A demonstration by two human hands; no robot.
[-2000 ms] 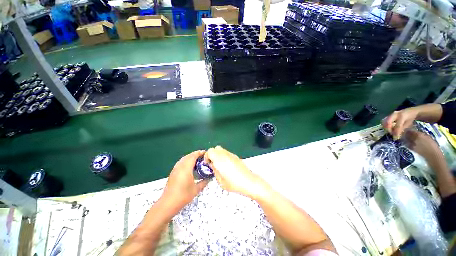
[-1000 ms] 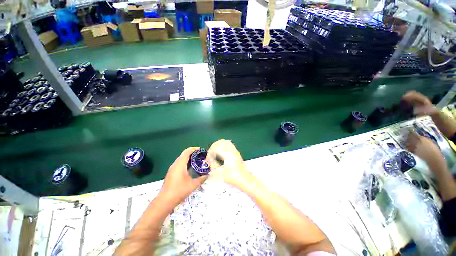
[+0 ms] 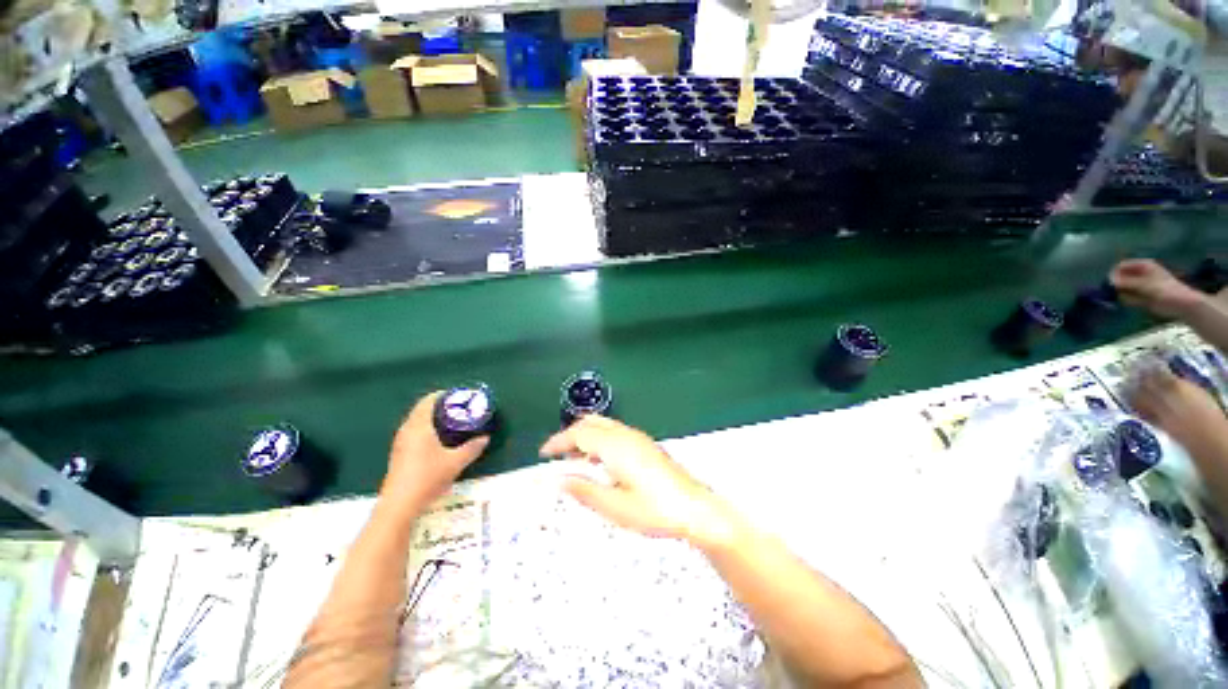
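Note:
My left hand (image 3: 428, 458) is closed around a black cylindrical housing (image 3: 465, 415) at the near edge of the belt. The housing's top shows a white three-armed pattern. My right hand (image 3: 626, 478) is open, fingers apart and pointing left. Just beyond its fingers another black housing (image 3: 586, 393) with a dark top stands upright on the belt; I cannot tell whether they touch it. Small whitish, shiny scraps (image 3: 579, 592) are spread on the bench below my hands.
More housings stand on the green conveyor belt (image 3: 700, 343), to the left and right. Stacked black blister trays (image 3: 727, 189) and a dark panel (image 3: 404, 242) lie beyond it. At right, another person's hands (image 3: 1172, 390) are near a crumpled clear plastic bag (image 3: 1077, 538).
The housing held between both hands now appears to stand dark-topped on the belt. My left hand has moved left and taken a white-patterned one. Other housings have shifted right.

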